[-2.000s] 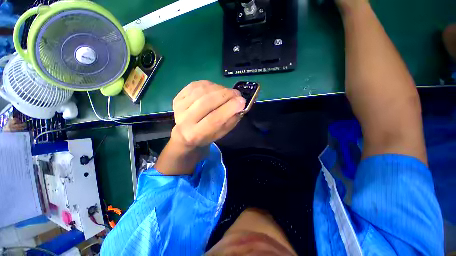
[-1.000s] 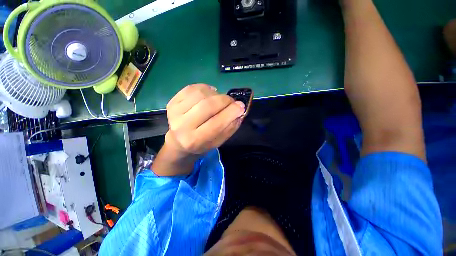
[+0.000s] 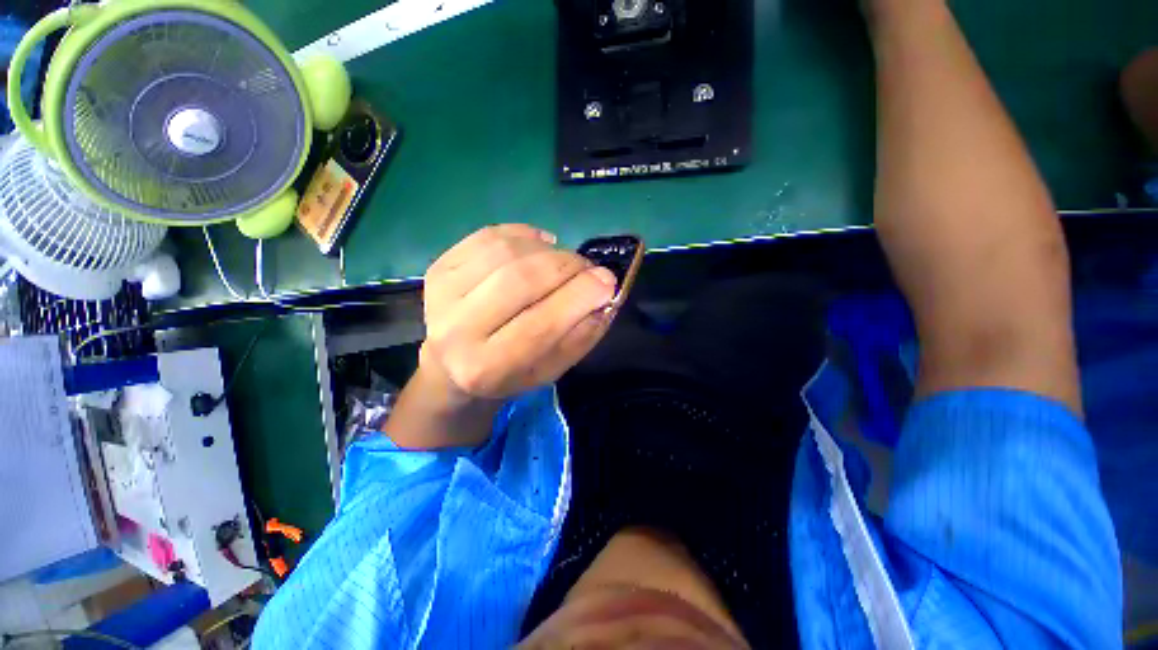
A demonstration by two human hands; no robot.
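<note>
My left hand [image 3: 514,311] is closed around a dark watch housing [image 3: 615,262] with a shiny gold-brown rim. It holds the housing between thumb and fingers, in front of the bench's near edge. The black press fixture [image 3: 654,114] stands on the green bench beyond it; its top is cut off by the frame's upper edge, and its nest holds no unit that I can make out. My right forearm reaches up at the right, and my right hand is cut off by the upper edge.
A green-yellow fan [image 3: 191,131] and a white fan [image 3: 79,216] stand at the left. A block with a round black part [image 3: 346,180] lies beside them. A white box [image 3: 178,476] with pink and orange items is at lower left. Another person's arm [image 3: 1140,95] shows at right.
The view has shifted slightly, so the fixture and fans sit a little further left and up. My left hand still holds the housing, now tilted more and slightly lower.
</note>
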